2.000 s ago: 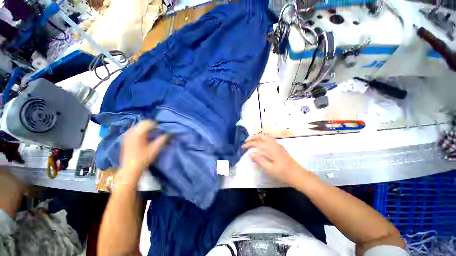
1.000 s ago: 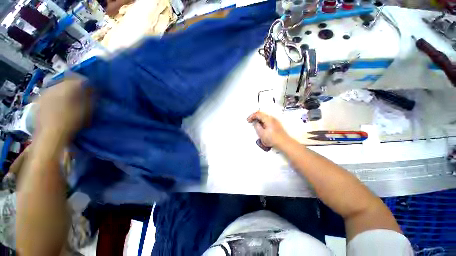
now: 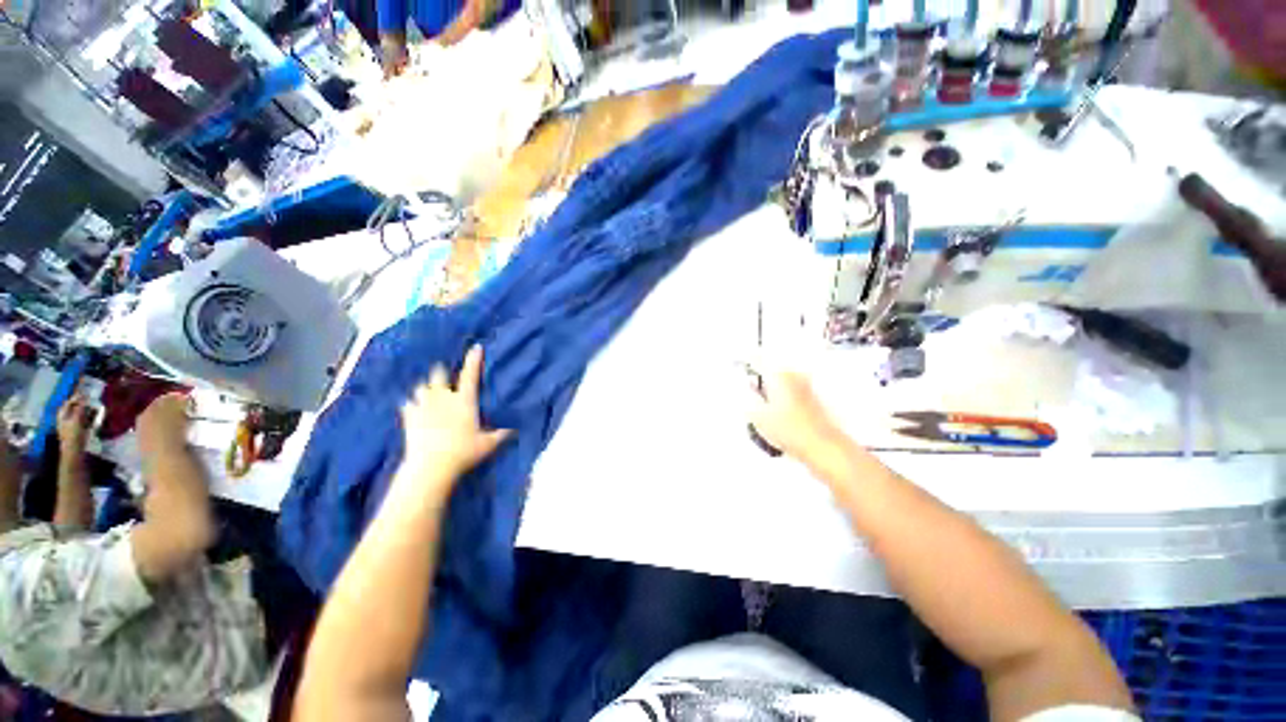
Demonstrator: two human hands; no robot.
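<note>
The blue dress [image 3: 564, 303] lies in a long strip from the back of the table to its front edge, left of the machine, and hangs over that edge. My left hand [image 3: 454, 423] lies on it with fingers spread. My right hand [image 3: 793, 412] is closed at the table left of the needle area, around a small dark tool [image 3: 763, 440] that is mostly hidden. The white sewing machine [image 3: 987, 212] has no cloth at its presser foot. Orange-red and blue thread snips [image 3: 976, 430] lie right of my right hand.
A black-handled tool [image 3: 1135, 339] and crumpled clear plastic [image 3: 1121, 395] lie on the machine bed. A grey machine head with a round vent [image 3: 233, 325] stands left. Another worker [image 3: 127, 592] sits at the left. A blue crate [image 3: 1192, 663] is below right.
The dress, swung left in a blur a second ago, now lies in a narrow strip. My left hand has come back right onto it. My right hand stays near the needle area.
</note>
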